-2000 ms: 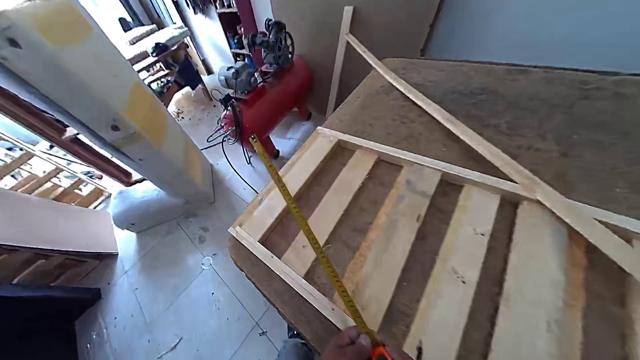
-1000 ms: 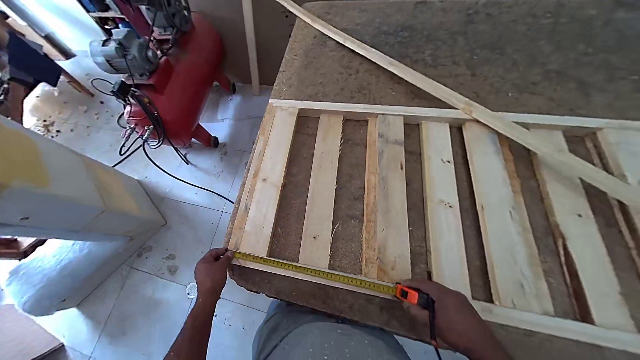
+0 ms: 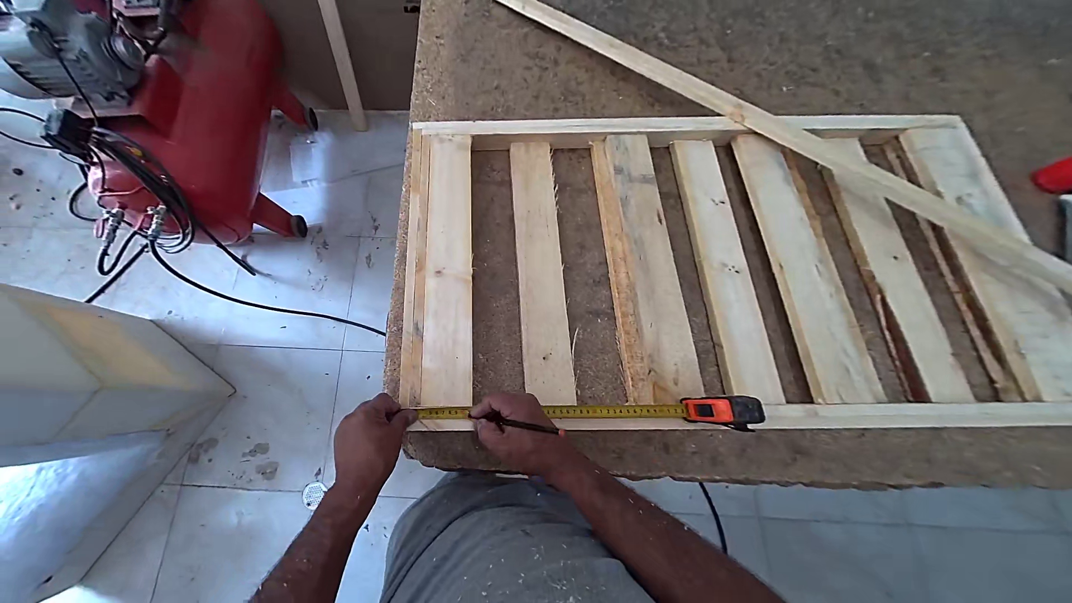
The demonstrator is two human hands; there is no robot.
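A slatted wooden frame [image 3: 837, 416] lies on a worn board tabletop [image 3: 636, 456]. Along its near rail stretches the yellow blade of a tape measure [image 3: 620, 411]; the orange and black case [image 3: 722, 411] rests on the rail by itself. My left hand [image 3: 368, 440] pinches the blade's end at the frame's near left corner. In my right hand [image 3: 519, 431] is a dark pencil [image 3: 528, 425], its tip side at the blade near the first gap between slats. Several pale slats [image 3: 544, 276] cross the frame.
A loose wooden strip [image 3: 636, 63] lies diagonally over the frame's far right part. Left of the table, a red air compressor [image 3: 193, 126] stands on the tiled floor with black cables [image 3: 268, 303]. A red object [image 3: 1053, 176] is at the right edge. A pale block-like structure [image 3: 92, 368] stands at the left.
My right hand has let go of the tape case and moved left along the rail, now with a pencil in it. My left hand remains at the corner. The view is closer over the frame.
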